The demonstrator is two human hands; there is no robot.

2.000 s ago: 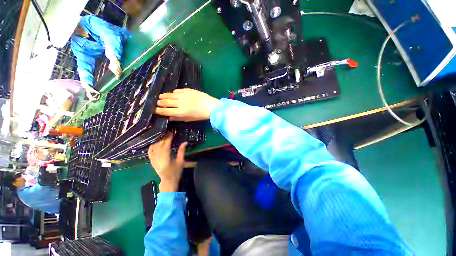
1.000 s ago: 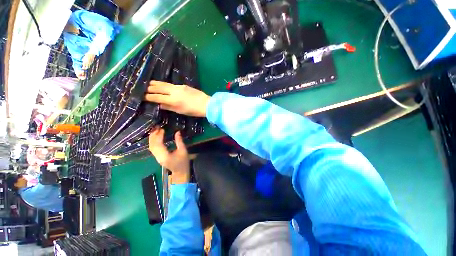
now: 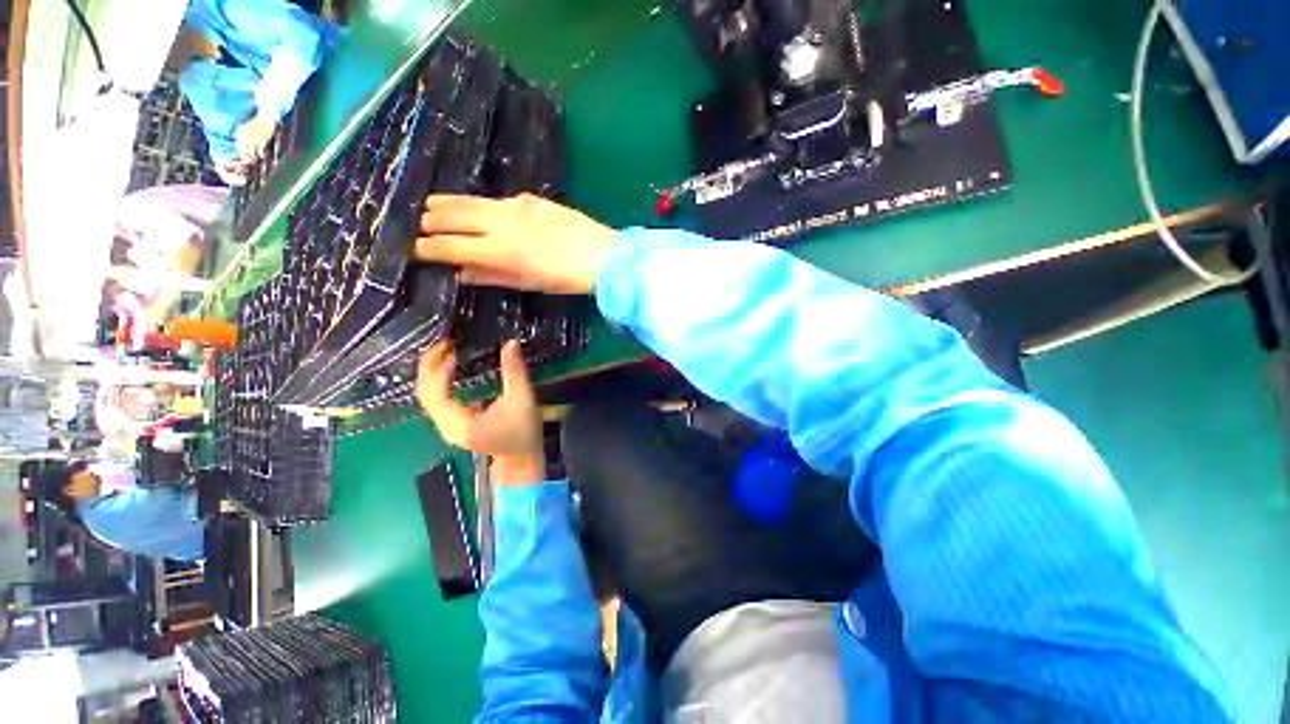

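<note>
A stack of black blister trays [image 3: 340,262] leans at the left of the green bench, its layers fanned apart at the near end. My right hand [image 3: 516,243] is on the near upper edge of the trays, with its fingers closed over them. My left hand [image 3: 484,417] is below it at the trays' near corner, thumb and fingers apart, fingertips touching or just under the edge. Whether it grips is hidden. More black trays [image 3: 531,156] stand behind my right hand. The black clamp fixture [image 3: 835,135] stands right of the trays, with red-tipped side levers.
A blue box [image 3: 1252,71] and a pale looping tube [image 3: 1143,156] are at the upper right. A flat black object [image 3: 447,528] lies near my left forearm. Another tray stack [image 3: 290,679] is at the lower left. A person in blue [image 3: 262,71] works across the bench.
The view has shifted, so the fixture sits higher and further right. Both hands stay at the trays, whose near ends have fanned apart. My left hand has shifted slightly, with its thumb raised.
</note>
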